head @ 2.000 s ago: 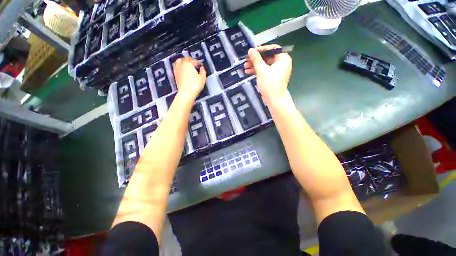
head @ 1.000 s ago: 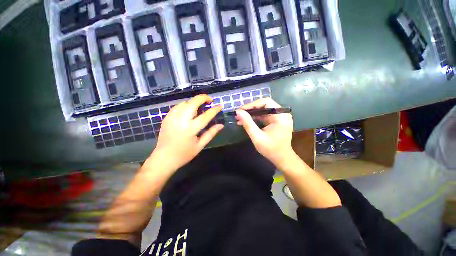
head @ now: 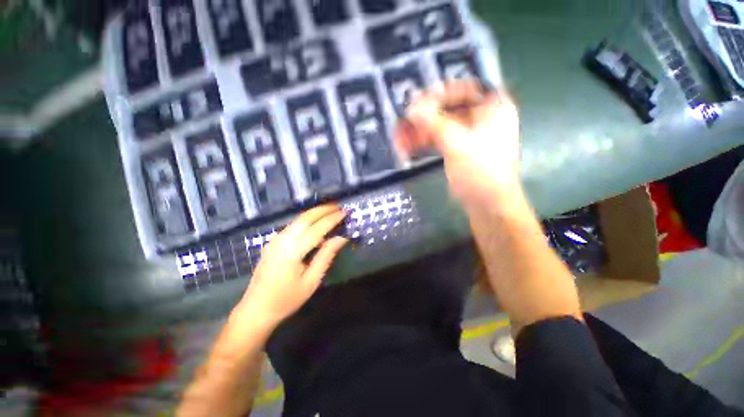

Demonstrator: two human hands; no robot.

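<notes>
The whitish tray (head: pixel 124 147) holds black housings such as this one (head: pixel 261 163), some upright and some sideways in their pockets. The gridded die-cut sheet (head: pixel 232 262) lies along the bench edge below the tray. My left hand (head: pixel 298 261) is over the middle of the sheet, fingertips at it and thumb apart from the fingers; nothing clear is held. My right hand (head: pixel 481 147) is motion-blurred over the tray's right end and hides part of the housings there. The tweezers (head: pixel 463 112) show as a dark blurred streak at its fingers; their tip cannot be made out.
A separate black part (head: pixel 626 79) lies on the green bench at right. A spare gridded strip (head: pixel 673 57) and another tray (head: pixel 722 41) are at far right. A brown cardboard box (head: pixel 628 236) with shiny black contents is below the bench edge.
My right hand has moved from the sheet up and right over the tray. My left hand stays at the sheet. The view has shifted, showing more tray than one second ago.
</notes>
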